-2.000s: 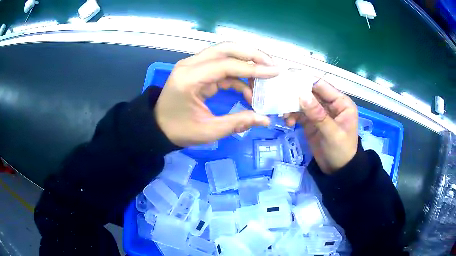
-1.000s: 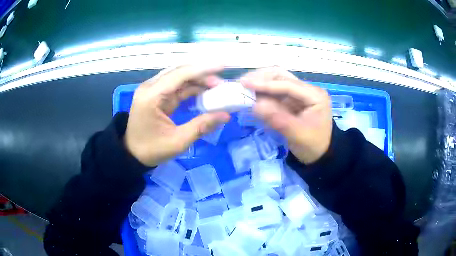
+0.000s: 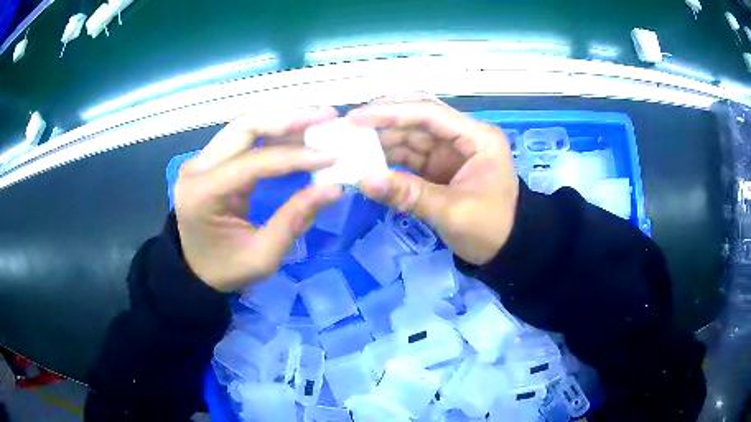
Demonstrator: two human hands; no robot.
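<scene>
A bright white unit (image 3: 350,152) is held between my two hands above the blue bin (image 3: 638,177). Glare hides its detail, and I cannot tell whether a clear case is around it. My left hand (image 3: 247,194) grips its left side with thumb and fingers. My right hand (image 3: 449,169) grips its right side, thumb at the lower edge. Clear cases (image 3: 327,297) lie heaped in the bin below, several with a small black rectangle (image 3: 417,337).
The green conveyor belt (image 3: 395,29) runs beyond the bin and carries spaced white units (image 3: 647,45). A bright belt edge rail (image 3: 461,78) lies between it and the dark grey ledge (image 3: 74,239). Shiny clear plastic (image 3: 737,247) is at the far right.
The head view has turned and shifted. My hands, still together on the white unit, have moved left in the picture and turned the unit. The units on the belt show in different positions.
</scene>
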